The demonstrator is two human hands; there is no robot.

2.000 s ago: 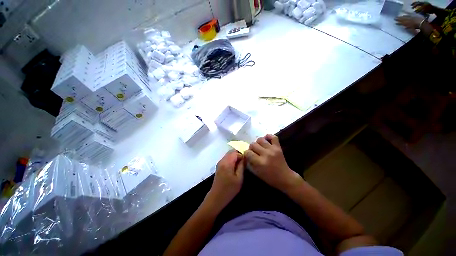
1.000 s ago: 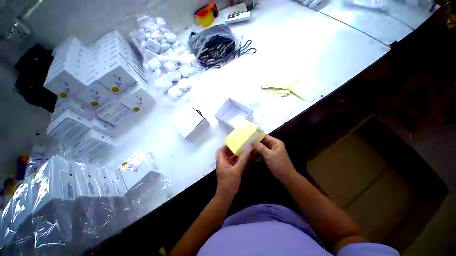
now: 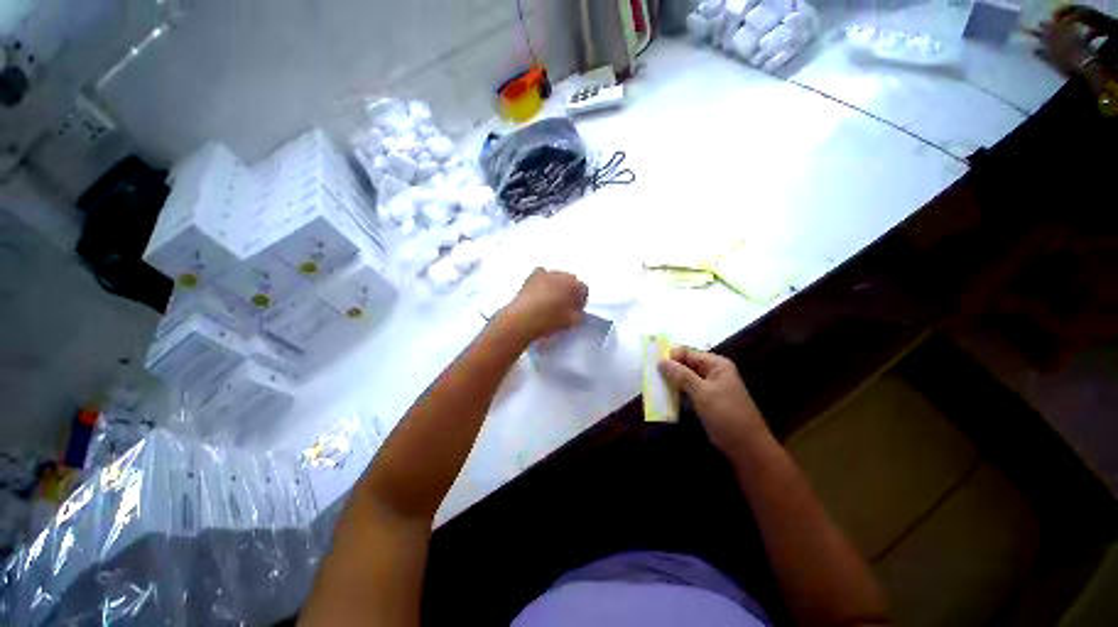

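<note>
My right hand [image 3: 715, 390] holds a folded yellow insert [image 3: 660, 380], with a white face showing, just off the bench's front edge. My left hand [image 3: 549, 304] reaches over the bench at the back edge of an open white box part [image 3: 574, 350]. Its fingers are bent and partly hidden, so I cannot tell whether they hold anything. The other box half is mostly hidden behind my left forearm. A grey poly bag of black cables [image 3: 539, 169] sits farther back, with loops spilling to its right.
Stacked white boxes [image 3: 288, 233] stand back left. Boxes under clear plastic [image 3: 209, 490] lie front left. White units [image 3: 429, 202] are heaped beside the cables. Yellow strips [image 3: 711, 272] lie right of the box. A brown carton [image 3: 944, 490] is below right. Another person's hand [image 3: 1064, 43] shows far right.
My left hand has let go of the yellow insert and moved forward to the box part. My right hand has moved the insert right and turned it on edge.
</note>
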